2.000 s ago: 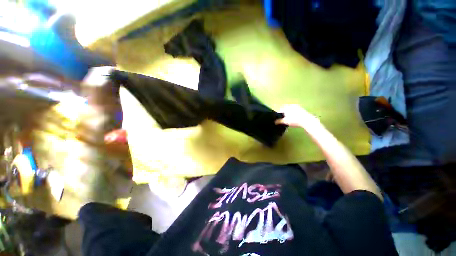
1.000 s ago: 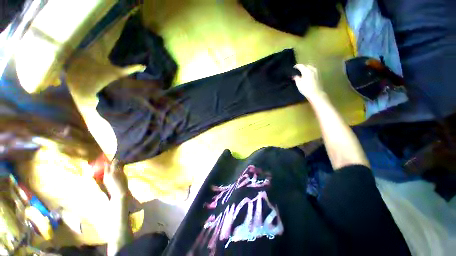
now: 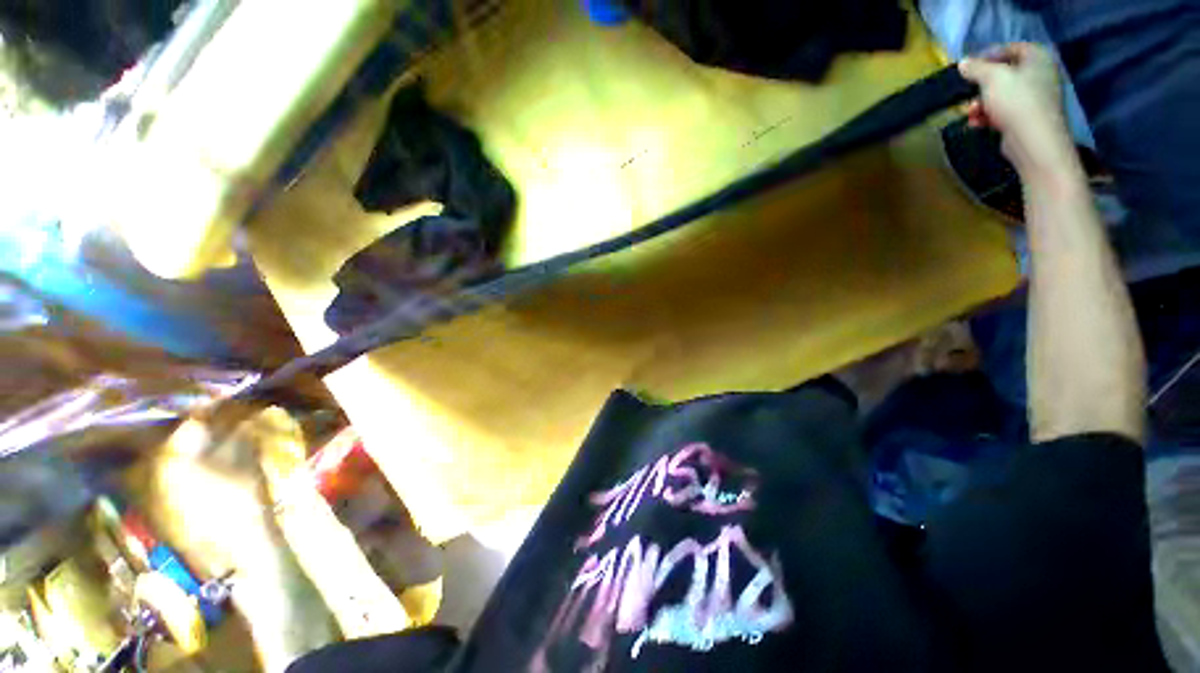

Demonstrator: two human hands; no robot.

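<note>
Black trousers [image 3: 632,237] are stretched taut as a narrow strip, raised on edge above the yellow pressing table cover [image 3: 461,460]. My right hand [image 3: 1007,92] grips the narrow end at the upper right. My left hand [image 3: 230,427], blurred, holds the other end past the table's left edge; its fingers are not clear. Another part of the black garment [image 3: 448,171] lies crumpled on the cover at left, behind the strip. A dark steam iron [image 3: 980,164] sits at the right edge, partly hidden by my right forearm.
A black garment heap [image 3: 790,33] lies at the far edge. Pale blue cloth [image 3: 987,24] and dark cloth [image 3: 1132,118] are at right. A separate yellow-covered board [image 3: 237,132] stands at upper left. A shiny red thing [image 3: 340,463] is beside my left forearm.
The trouser leg has gone from spread flat to a taut, narrow strip. My right hand has moved up and right with its end; my left hand has moved farther left.
</note>
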